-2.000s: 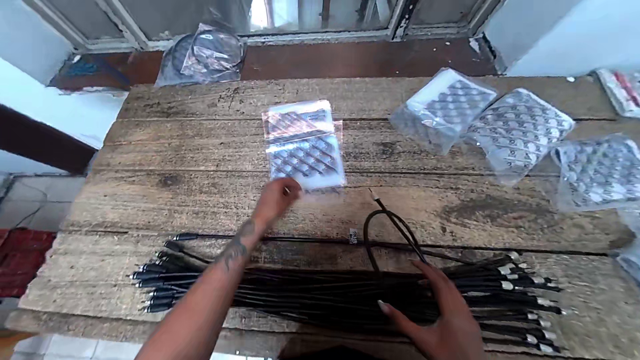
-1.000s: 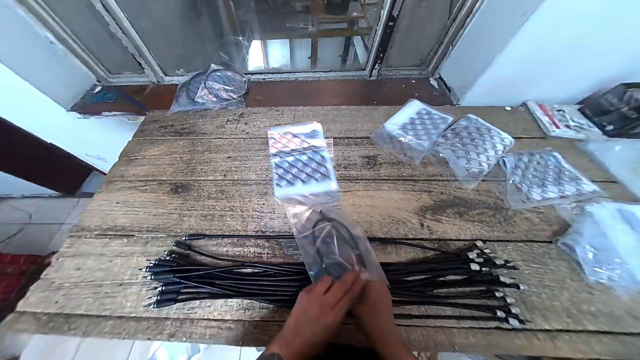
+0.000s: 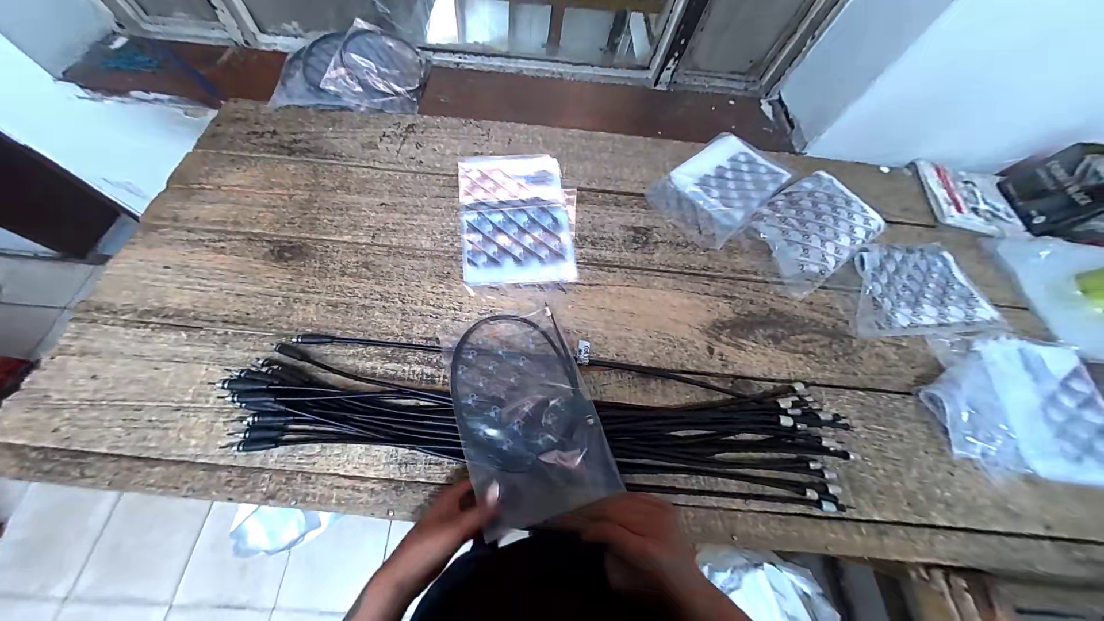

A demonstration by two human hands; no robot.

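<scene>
A clear printed plastic bag point(image 3: 539, 431) with a coiled black cable point(image 3: 454, 379) in it lies over a bundle of black cables point(image 3: 716, 431) at the table's front. My left hand point(image 3: 448, 526) pinches the bag's near left corner, thumb on top. My right hand point(image 3: 634, 530) is at the near right corner, its fingertips partly hidden. One cable end pokes up at the bag's far edge. A loose cable point(image 3: 371, 343) with a small white tag point(image 3: 584, 352) runs along the back of the bundle. Beyond it lies a stack of printed plastic bags point(image 3: 517, 233).
Several stacks of printed bags point(image 3: 815, 224) lie along the right side, near a black box point(image 3: 1056, 190). Bagged coiled cables point(image 3: 358, 69) rest on the ledge behind the wooden table point(image 3: 345, 224). White plastic point(image 3: 276, 528) lies on the floor tiles.
Two seconds ago my left hand was at the bag stack and my right held a looped cable. The cable is now inside a bag, and both hands have moved to the bag's near end.
</scene>
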